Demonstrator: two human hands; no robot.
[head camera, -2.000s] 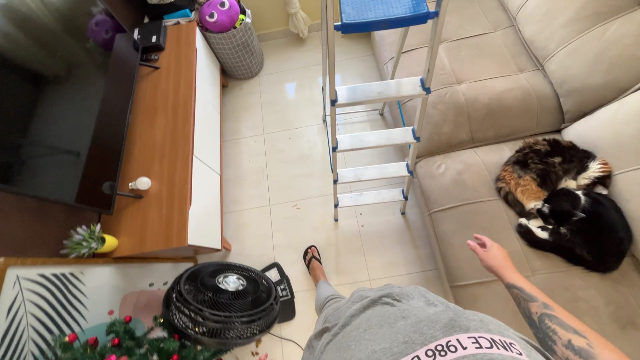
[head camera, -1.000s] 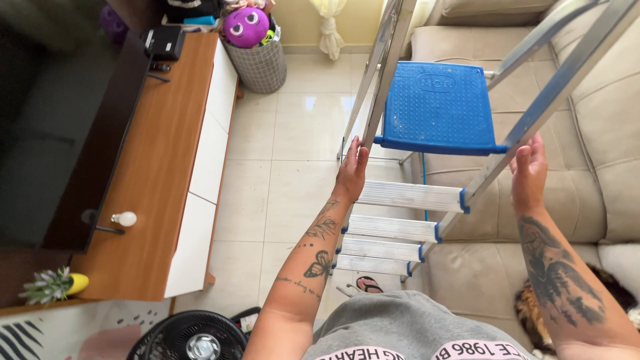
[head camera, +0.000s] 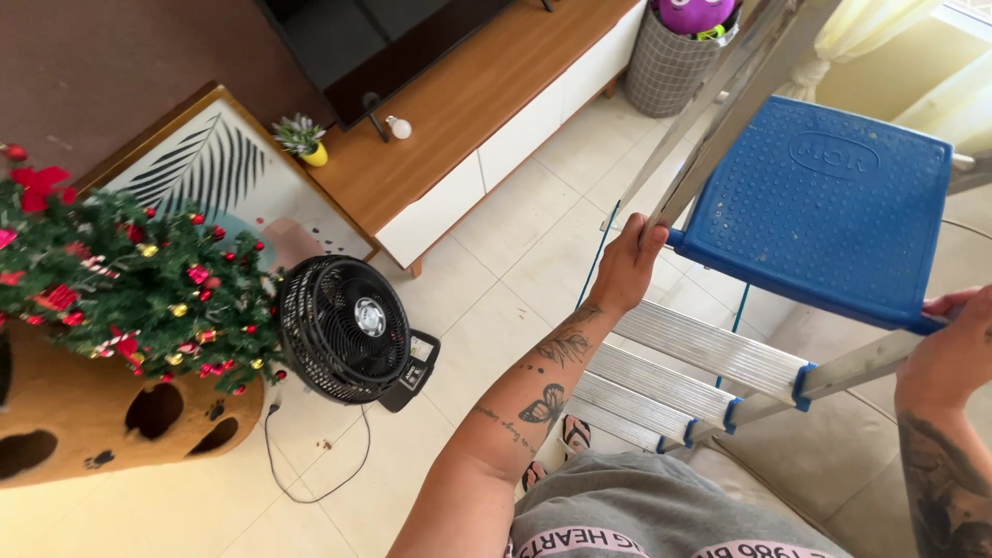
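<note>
My left hand (head camera: 629, 263) grips the left side rail of an aluminum stepladder (head camera: 705, 353), just beside the front corner of its blue plastic platform (head camera: 825, 209). On the other side, my right hand (head camera: 942, 349) is closed around the right rail near the platform's right front corner; part of it is cut off by the frame edge. Ribbed metal steps with blue end caps lie below the platform. A light bulb (head camera: 398, 128) rests on the wooden TV cabinet (head camera: 465, 108), away from both hands.
A black fan (head camera: 345, 329) with its cord (head camera: 310, 500) on the tiles stands left of me, beside a decorated Christmas tree (head camera: 170, 287). Behind them leans a framed leaf print (head camera: 194, 167). A grey laundry basket (head camera: 670, 66) is beyond the cabinet; a beige sofa (head camera: 829, 457) is at right.
Both hands have come onto the ladder's rails; two seconds ago the right hand was away from it, near the sofa. The view has turned left, bringing the tree into fuller sight.
</note>
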